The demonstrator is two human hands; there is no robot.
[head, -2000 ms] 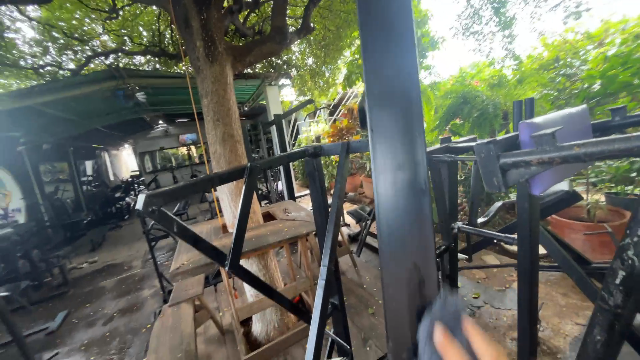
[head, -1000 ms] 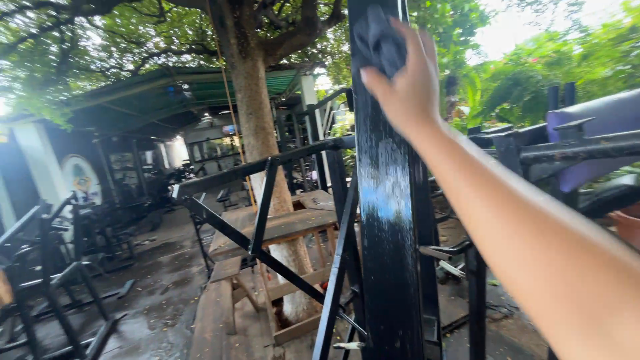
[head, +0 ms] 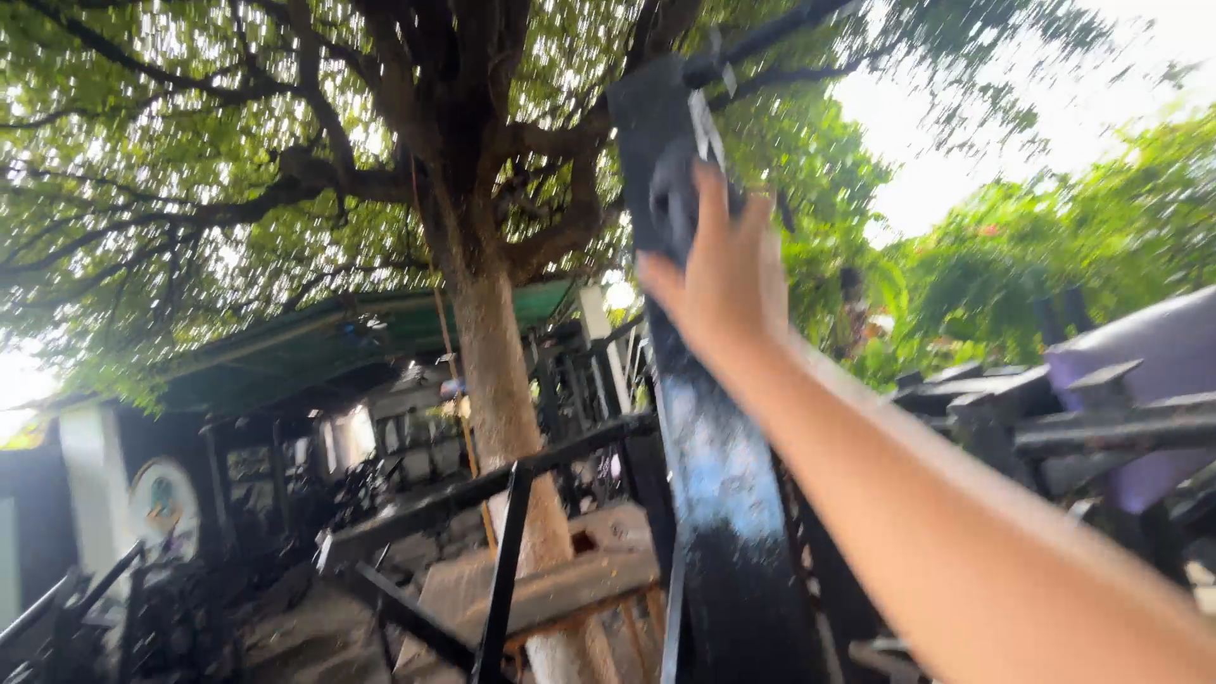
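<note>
My right hand [head: 727, 271] presses a dark, bunched cloth [head: 673, 204] against the upper part of a black metal post [head: 727, 570]. The forearm reaches up from the lower right corner. Below the hand, the face of the post looks wet and shiny, with a bluish-white reflection at mid-height. Blur hides the exact hold of the fingers on the cloth. My left hand is out of view.
Black metal bars [head: 494, 484] cross left of the post. Behind them a wooden table [head: 570, 589] surrounds a tree trunk [head: 494, 361]. At right are more black frames [head: 1121, 432] and a purple pad [head: 1159, 370]. A green-roofed shelter [head: 285, 351] with equipment stands behind.
Two seconds ago my right hand and the cloth were low beside the post; a second ago they were high on it, and they remain high. The view has tilted upward.
</note>
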